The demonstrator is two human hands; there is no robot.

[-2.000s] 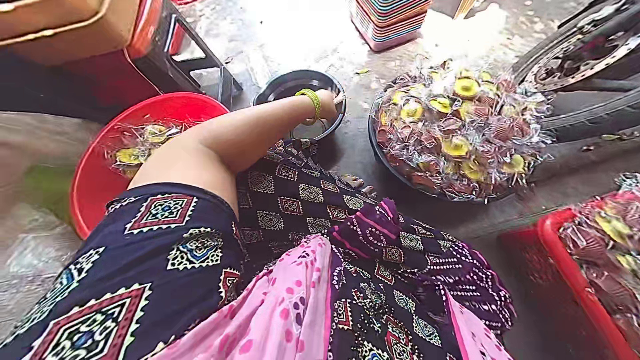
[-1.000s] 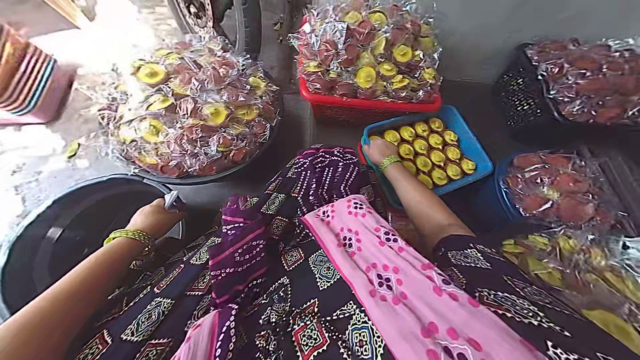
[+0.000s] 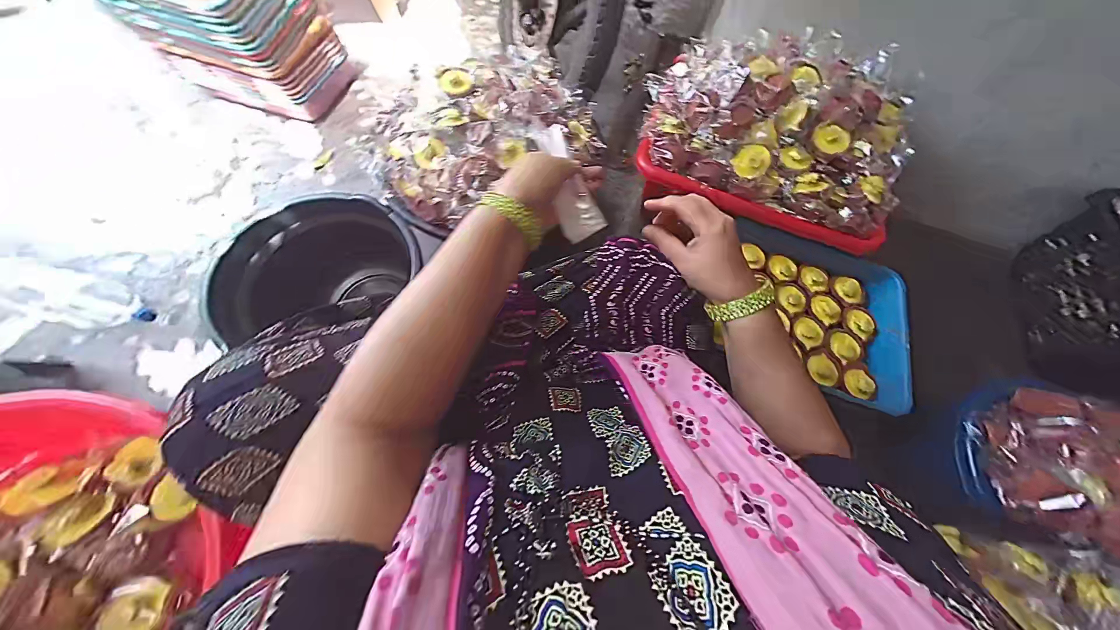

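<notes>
My left hand (image 3: pixel 544 185) grips a clear plastic bag (image 3: pixel 575 197) that hangs from its fingers over the lap. To its right, my right hand (image 3: pixel 696 241) is raised with bent fingers and nothing visible in it. Beside that wrist lies a blue tray (image 3: pixel 894 341) with rows of small brown cups filled with yellow (image 3: pixel 825 309). A red crate (image 3: pixel 761 206) behind the tray is heaped with wrapped yellow and brown pieces (image 3: pixel 792 131). More wrapped pieces (image 3: pixel 455 131) are piled behind my left hand.
A dark empty tub (image 3: pixel 315 262) stands left of the lap. At the lower left is a red basin (image 3: pixel 79 407) of yellow and brown pieces. Stacked trays (image 3: pixel 254 52) stand at the upper left, a wheel (image 3: pixel 586 35) at the top. A blue tub (image 3: pixel 971 446) and a black basket (image 3: pixel 1072 280) are at right.
My right hand has left the blue tray and come toward the middle. My left hand has moved from beside the dark tub to over the lap, where the plastic bag now hangs open to view.
</notes>
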